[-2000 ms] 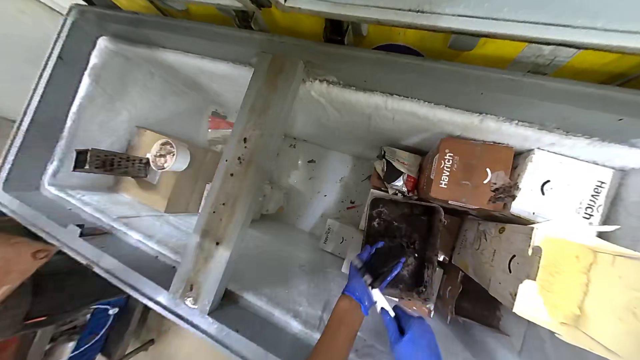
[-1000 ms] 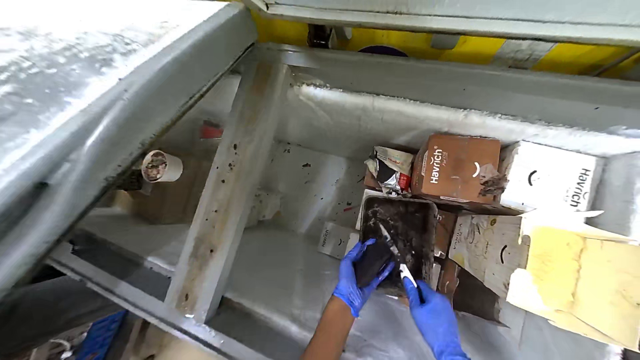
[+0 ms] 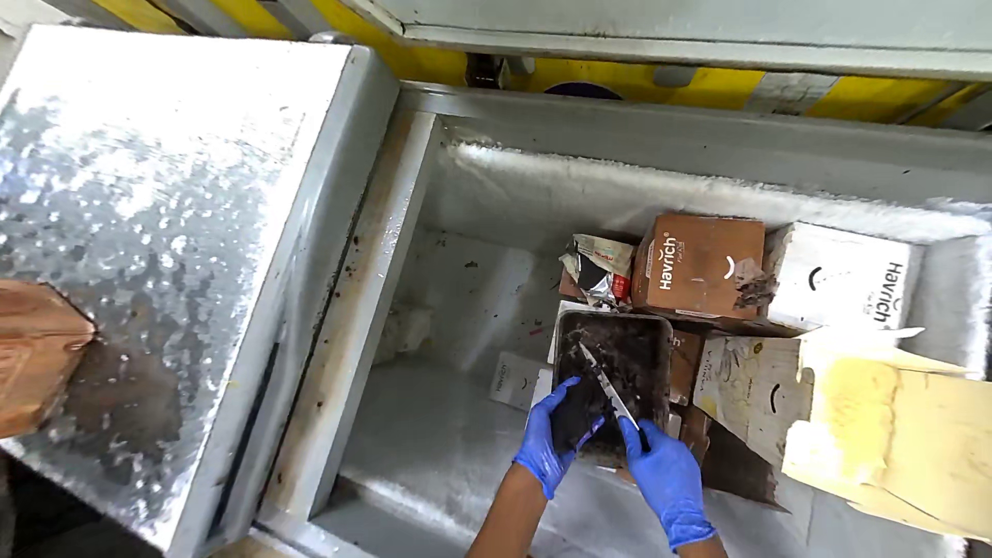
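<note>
Inside the open chest freezer lies a dark rectangular tray [image 3: 661, 333] with dark, frosty contents. My left hand [image 3: 549, 446], in a blue glove, grips a dark block [image 3: 572, 415] over the tray's near left part. In my blue-gloved right hand [image 3: 665, 480] is a knife [image 3: 608, 387] with a light blade and a dark handle. The blade points up and left across the tray, its tip beyond the block. Whether the blade touches the contents cannot be told.
A brown Havrich carton [image 3: 701, 267], a white carton [image 3: 841, 275] and a torn foil packet [image 3: 601, 267] stand behind the tray. Torn yellowish cardboard [image 3: 891, 442] lies right; a small white box [image 3: 518, 381] lies left. A metal lid [image 3: 170, 194] covers the left side, with a brown box [image 3: 39, 356] on it.
The lid at the left has come down over the freezer's left compartment, where a grater and a white tub showed earlier. My hands stay at the tray with the block and knife.
</note>
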